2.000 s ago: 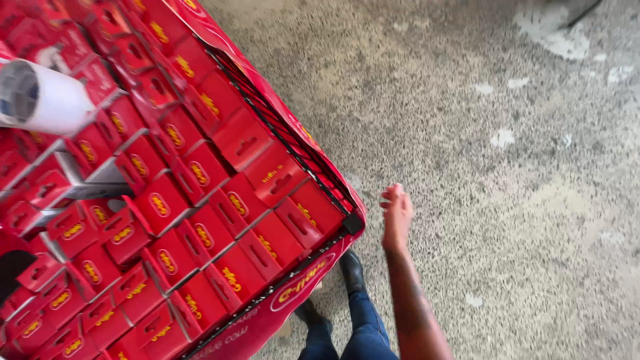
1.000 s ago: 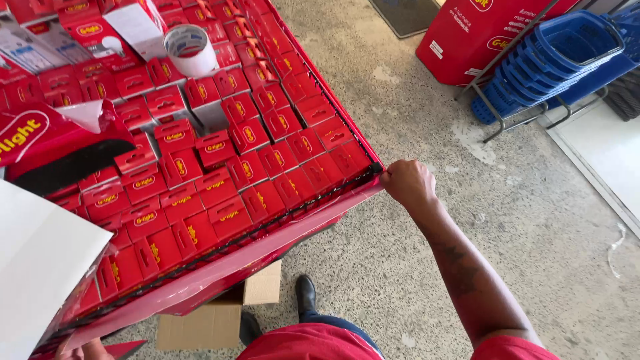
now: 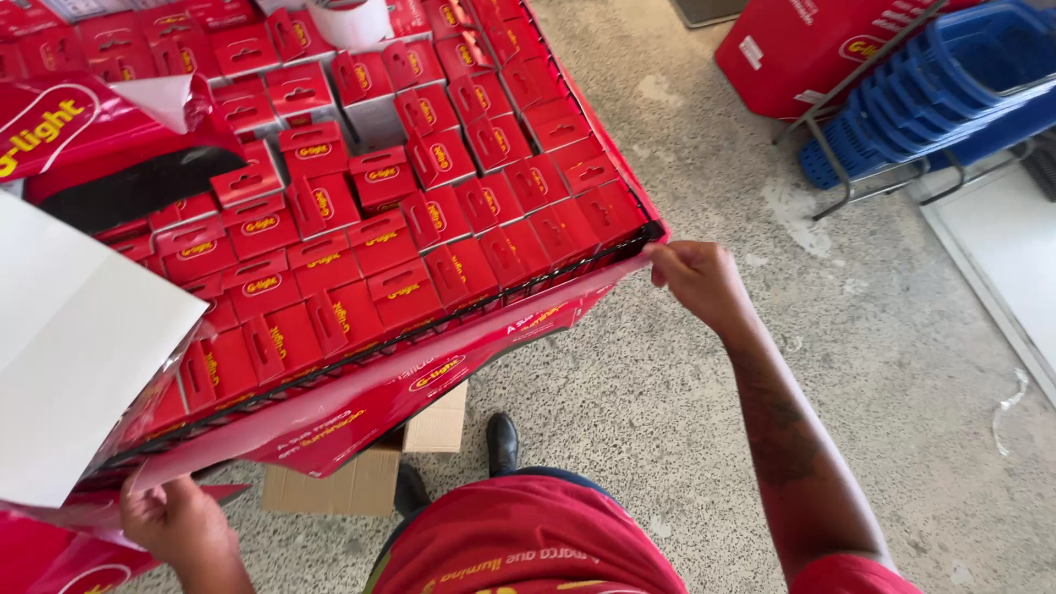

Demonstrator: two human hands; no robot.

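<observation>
A black wire display basket (image 3: 412, 330) is filled with rows of red G-light boxes (image 3: 379, 239). A printed red plastic banner (image 3: 396, 379) runs along its near side. My right hand (image 3: 697, 280) pinches the banner's upper edge at the basket's right corner. At the lower left, my left hand (image 3: 177, 516) grips the other end of the same edge between thumb and fingers. Between both hands the banner hangs a little away from the wire rim. A roll of tape (image 3: 351, 21) rests on the boxes at the top.
A white sheet (image 3: 82, 346) and a crumpled red G-light wrapper (image 3: 107, 132) lie over the left boxes. An open cardboard box (image 3: 334, 483) is on the floor by my boots. Stacked blue shopping baskets (image 3: 932, 91) on a metal rack and a red display bin (image 3: 792, 49) stand at upper right.
My right hand, off the basket two seconds ago, has come onto the banner at the corner. My left hand, out of view at first, now shows at the banner's left end.
</observation>
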